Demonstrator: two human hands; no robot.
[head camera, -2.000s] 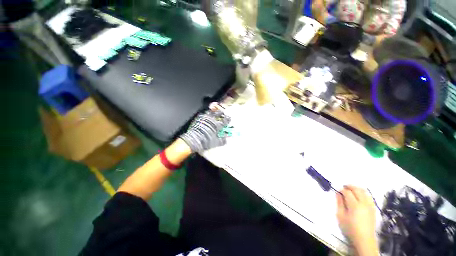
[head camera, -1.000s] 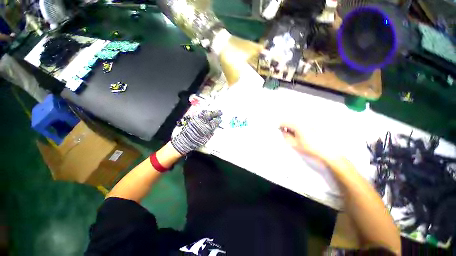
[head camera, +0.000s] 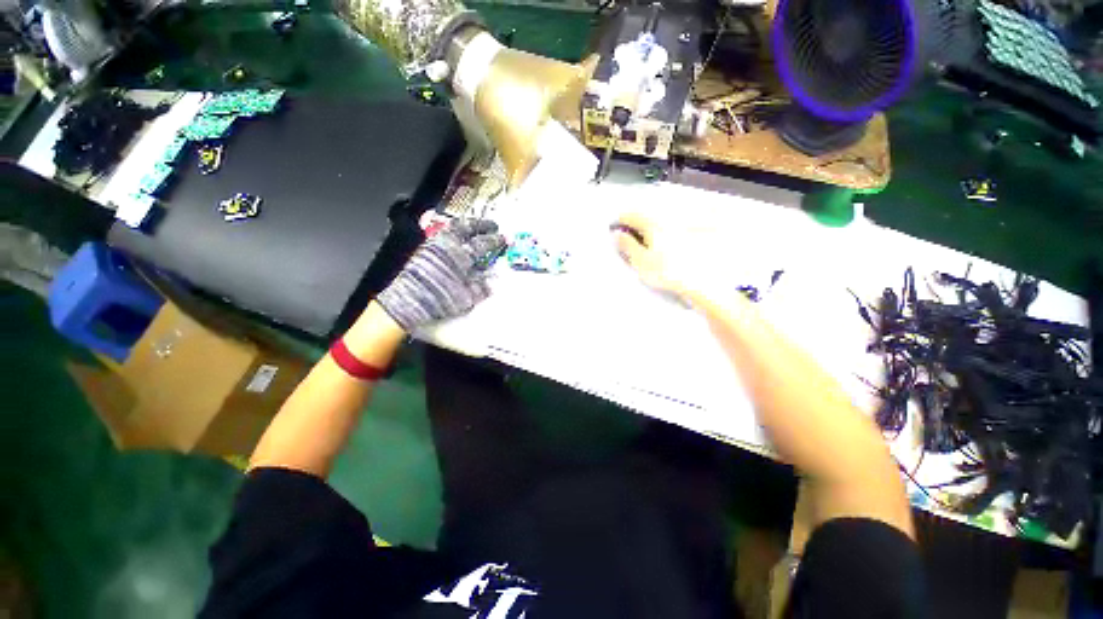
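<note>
My left hand (head camera: 444, 276), in a grey mottled knitted glove with a red wrist band, rests at the near left part of the white board (head camera: 593, 327). Its fingers are curled; a small dark or teal bit shows at the fingertips, too small to tell. Small teal circuit boards (head camera: 535, 254) lie just right of it. My bare right hand (head camera: 650, 254) is above the board, right of the circuit boards, fingers bent, with something dark at the fingertips. Part of a black cable bundle (head camera: 762, 287) shows beyond my right forearm.
A tangled black cable pile (head camera: 986, 375) covers the right end. A fume hood (head camera: 520, 103), a metal unit (head camera: 635, 103) and a purple-rimmed fan (head camera: 847, 55) stand behind. A black mat (head camera: 302, 200) with yellow-black components is at the left. A blue stool (head camera: 99, 300) and carton (head camera: 200, 381) stand below.
My right hand has moved left from the cable bundle towards the circuit boards and left hand. The bundle now lies beyond my right forearm. The camera view has shifted.
</note>
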